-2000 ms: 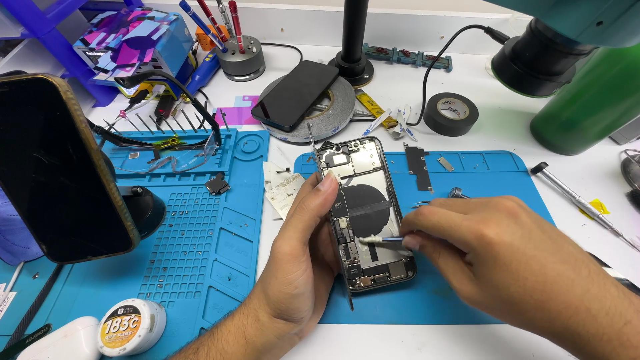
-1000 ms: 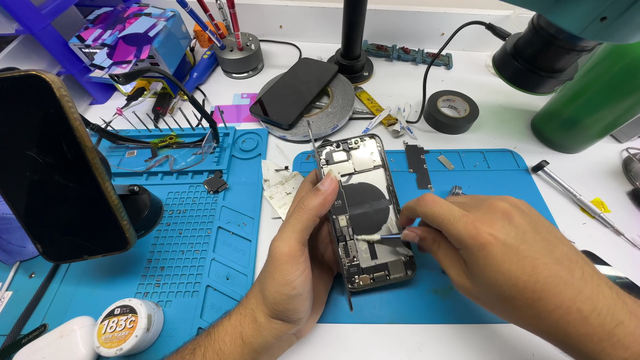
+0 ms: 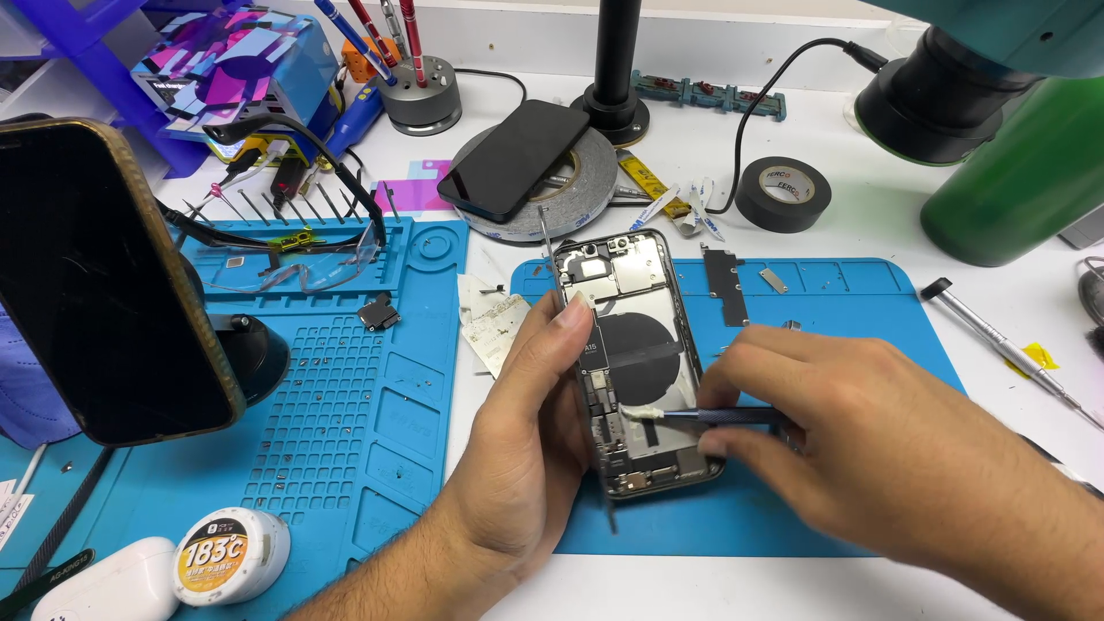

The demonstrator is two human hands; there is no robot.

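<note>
My left hand [image 3: 526, 431] holds an opened smartphone housing [image 3: 655, 302] by its left side, tilted above the blue silicone mat [image 3: 828, 345], with the thumb on its edge. Inside the housing a logic board runs down the left, beside a dark round coil pad [image 3: 640, 358]. A thin metal strip stands along its left edge. Between the thumb and fingers of my right hand [image 3: 819, 414] is a slim dark-handled tool [image 3: 720, 416], level, with a whitish tip inside the lower part of the housing. What the tip is made of cannot be told.
A mounted phone [image 3: 103, 276] stands at left, near a solder paste jar [image 3: 231, 556]. Behind are a black phone [image 3: 517, 159] on a tape roll, black tape [image 3: 785, 194] and a microscope lens [image 3: 936, 95]. A screwdriver [image 3: 1000, 332] and green bottle [image 3: 1009, 172] are at right.
The tip of the tool in my right hand has shifted a little within the lower part of the housing. My left hand keeps its hold on the housing.
</note>
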